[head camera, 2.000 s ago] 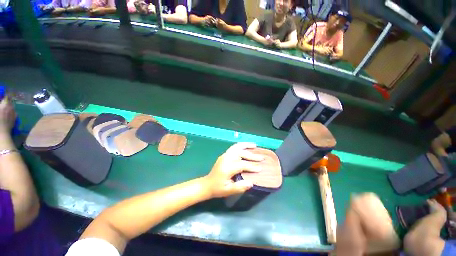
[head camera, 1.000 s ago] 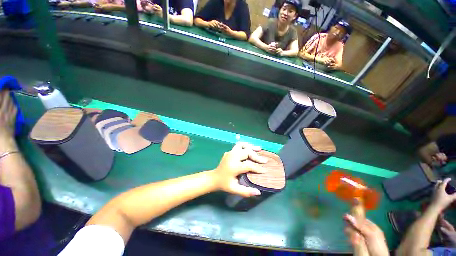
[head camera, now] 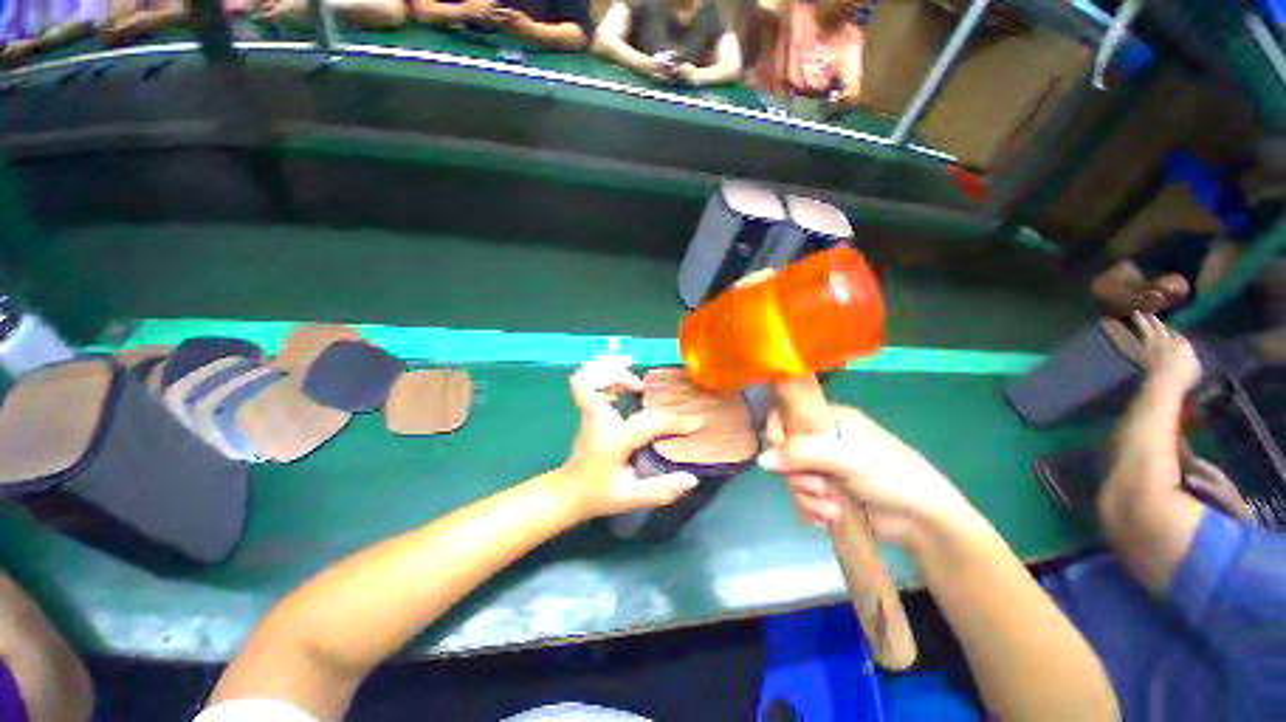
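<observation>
A speaker cabinet point(head camera: 657, 523) stands on the green bench with its wood-grain top panel point(head camera: 709, 427) facing up. My left hand point(head camera: 616, 454) grips its upper end, thumb on the near side and fingers at the far edge of the top. My right hand point(head camera: 850, 477) is closed around the pale wooden handle of the mallet point(head camera: 797, 323). The orange mallet head is raised over the right part of the cabinet top and hides some of it. Whether the head touches the panel, I cannot tell.
Another cabinet point(head camera: 155, 463) stands at the left near fanned loose panels point(head camera: 289, 412) and a single panel point(head camera: 427, 402). Finished cabinets point(head camera: 732, 243) stand on the sunken conveyor point(head camera: 466, 289). A neighbouring worker's arm point(head camera: 1149, 466) and a cabinet point(head camera: 1068, 377) are at the right. Other people sit opposite.
My right hand has brought the mallet from the right to above the cabinet. My left hand stays on the cabinet. The view has shifted, so the bench things sit further left.
</observation>
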